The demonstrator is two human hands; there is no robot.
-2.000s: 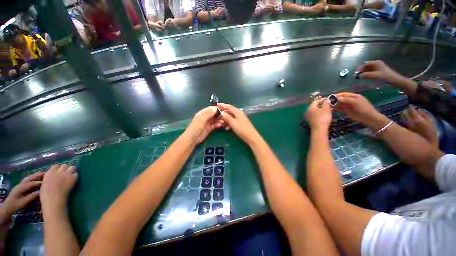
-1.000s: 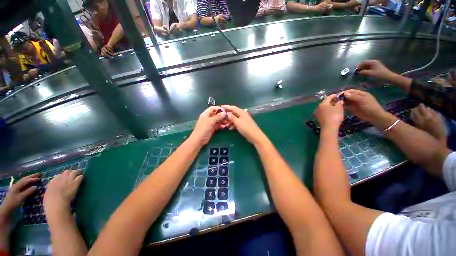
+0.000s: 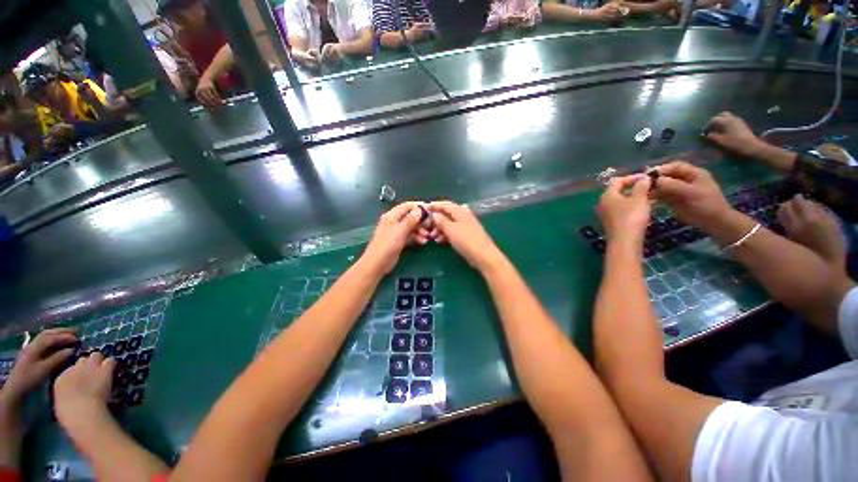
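My left hand [image 3: 399,232] and my right hand [image 3: 457,232] meet at the bench's far edge. Their fingertips are closed on a small dark unit [image 3: 425,218], mostly hidden by the fingers. A clear plastic tray [image 3: 350,362] lies on the green bench below my forearms. Two columns of black square pieces [image 3: 402,341] fill its right part, and pale empty pockets show to their left, partly behind my left forearm.
A dark conveyor belt [image 3: 329,188] runs beyond the bench, carrying small units [image 3: 516,161]. Another worker's hands [image 3: 649,193] hold a piece at the right. Other hands [image 3: 83,386] work over a tray at the left. A green post [image 3: 202,169] stands at left; people sit opposite.
My hands stay together on the unit, with slightly changed finger positions. Units on the belt have shifted left. The far-right worker's hand has moved off a dark piece, now lying on the belt.
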